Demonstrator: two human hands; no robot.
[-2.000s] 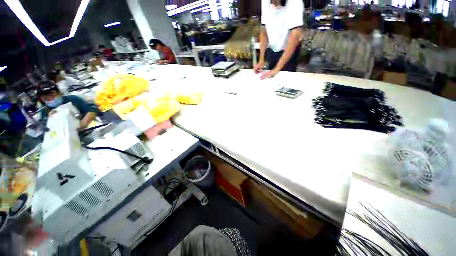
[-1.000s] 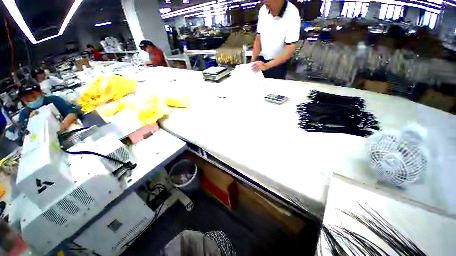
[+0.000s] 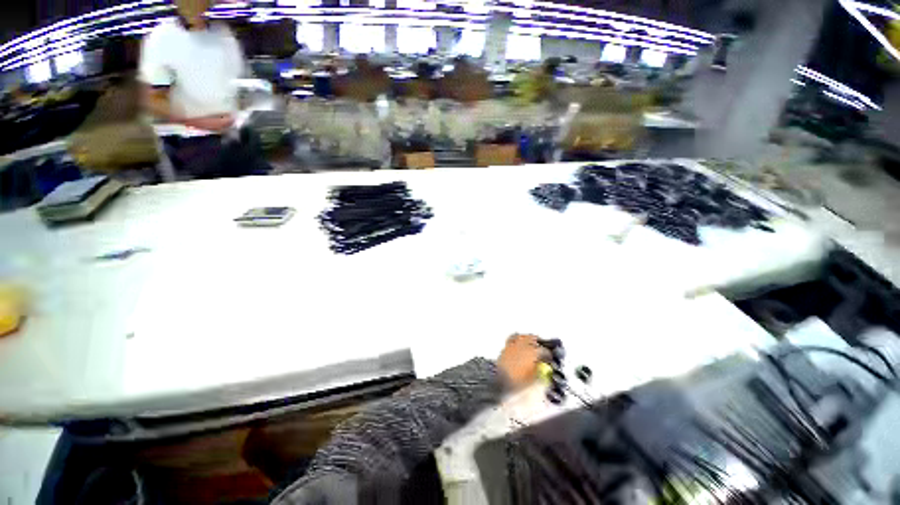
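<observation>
My left hand (image 3: 521, 361), in a dark grey knitted sleeve, reaches in from the lower left to the white machine table. A bright yellow piece shows at its fingertips. Small black loops (image 3: 556, 387) lie at and just beyond the fingertips; blur hides whether the fingers grip any. Another small black ring (image 3: 584, 374) lies apart to the right. My right hand is not in view.
A grey, streaked machine area (image 3: 681, 434) fills the lower right. Across the long white worktable (image 3: 296, 296) lie a black strap bundle (image 3: 373, 216), a dark heap (image 3: 661, 197) and a stack (image 3: 79, 197). A person (image 3: 197, 89) stands behind it at left.
The view has swung right, so the strap bundle and the standing person now sit further left. The white machine and fan have left the picture. My left hand and sleeve have come into view.
</observation>
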